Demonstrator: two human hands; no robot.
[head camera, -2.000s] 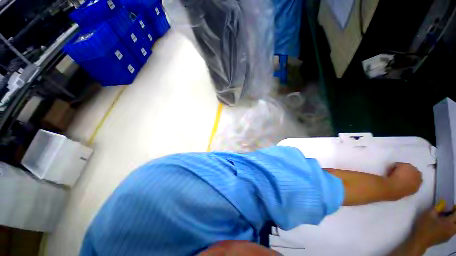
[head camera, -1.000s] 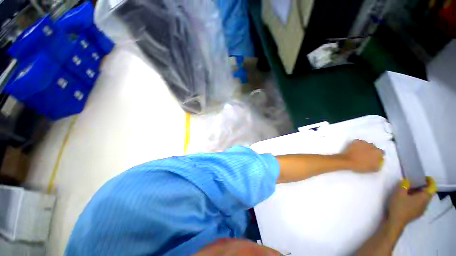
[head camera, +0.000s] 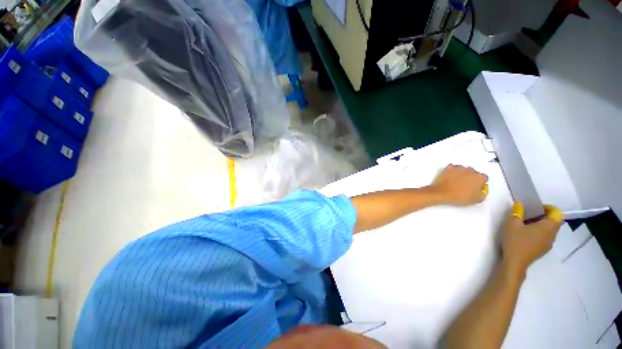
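A large white box blank (head camera: 423, 266) lies in front of me, with rounded corners and a small tab on its far edge. My left hand (head camera: 462, 185) rests on it as a closed fist, with a yellow finger cot showing and nothing visible in it. My right hand (head camera: 528, 232), with yellow cots on thumb and finger, pinches the near end of the side wall of a partly formed white box (head camera: 528, 129). The box stands along the blank's right edge, its large panel (head camera: 586, 75) raised. The palm side of my right hand is hidden.
More white card with slits (head camera: 580, 286) lies at the lower right. A dark green bench (head camera: 416, 112) holds a beige and black machine (head camera: 348, 41). Bagged black items (head camera: 198, 75), crumpled clear plastic (head camera: 300, 163) and blue crates (head camera: 41, 129) stand left. A person's blue coat (head camera: 273, 34) shows behind.
The view has swung right, so more of the formed box and its raised panel shows. My right hand keeps its hold at the wall's near end. My left fist stays on the blank.
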